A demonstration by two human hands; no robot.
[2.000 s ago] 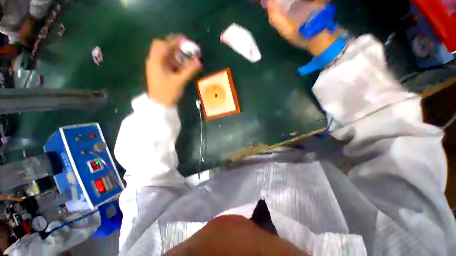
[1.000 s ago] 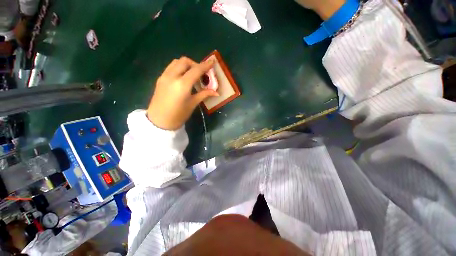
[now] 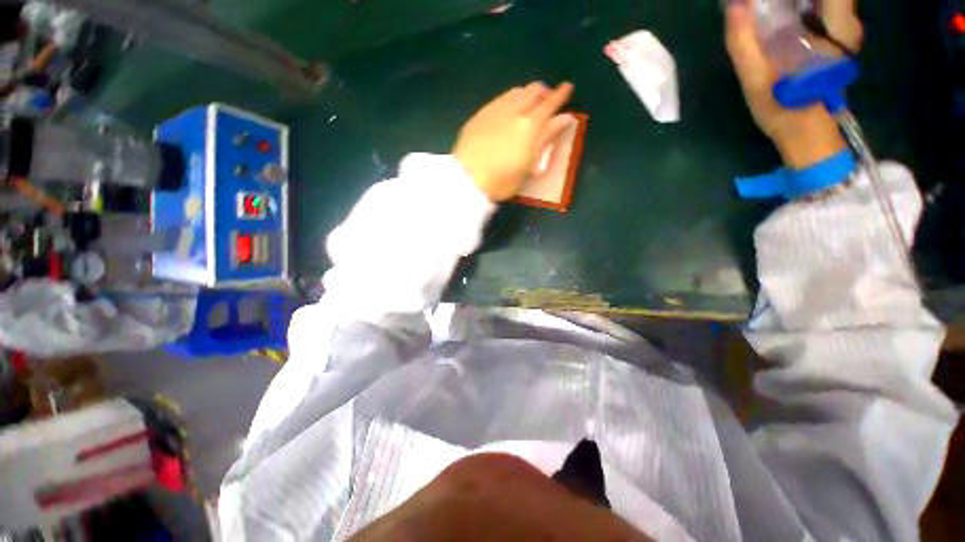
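Observation:
My left hand (image 3: 515, 140) is over the square plate (image 3: 566, 182) with the red-brown border and covers its left part. Its fingers are around a small white housing (image 3: 544, 161), mostly hidden and blurred, at the plate's pale face. My right hand (image 3: 796, 114), at the top right, is closed around the clear glue syringe (image 3: 781, 30), partly cut off by the upper edge. Its bright blue cap (image 3: 815, 83) points towards me, with a clear hose running down past my sleeve. A white wiping cloth (image 3: 648, 74) with a red-stained end lies between my hands.
A blue machine (image 3: 235, 201) with red and green displays stands at the left. A metal bar (image 3: 212, 40) crosses the upper left. A blue stool (image 3: 235, 323) is below the machine. The worn bench edge (image 3: 635, 307) runs in front of me.
My view has shifted, so bench things sit further right. My left hand has moved from beside the plate to over it. The syringe in my right hand shows again after being out of view.

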